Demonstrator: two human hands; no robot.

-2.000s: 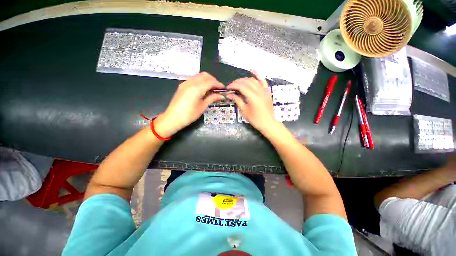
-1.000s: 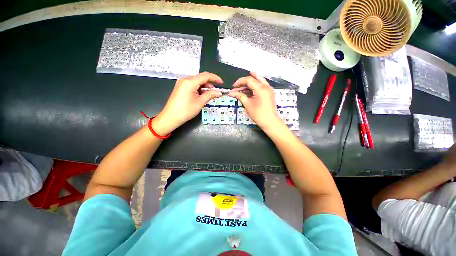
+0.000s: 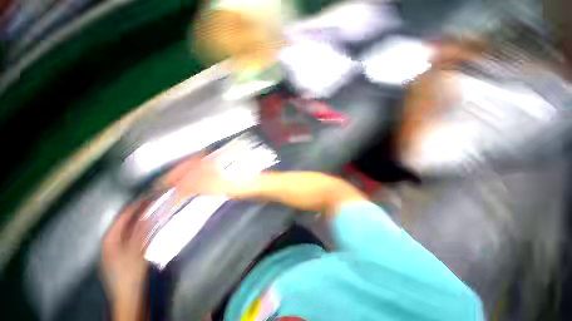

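The view is strongly blurred by head motion. A white segmented panel [image 3: 182,231] lies on the dark green mat, with another part of it showing beyond my right forearm. My left hand [image 3: 125,235] is at the panel's left end; its fingers are smeared. My right hand [image 3: 195,177] is over the panel's far side. Whether either hand grips anything cannot be told. The silvery panel stack [image 3: 191,141] lies just beyond my right hand. A pale flat panel pack [image 3: 75,241] lies left of my left hand.
The desk fan [image 3: 235,34] stands beyond the stack. Red pens [image 3: 320,111] lie right of it. White plastic-wrapped bundles [image 3: 317,66] lie further right. A neighbouring person in a white sleeve [image 3: 445,144] is at the right. The belt's pale edge strip [image 3: 94,147] runs along the left.
The camera has swung toward the right, so the whole scene is turned and blurred. The fan and pens now appear further left. My hands are further apart, and more of the white panel shows between them.
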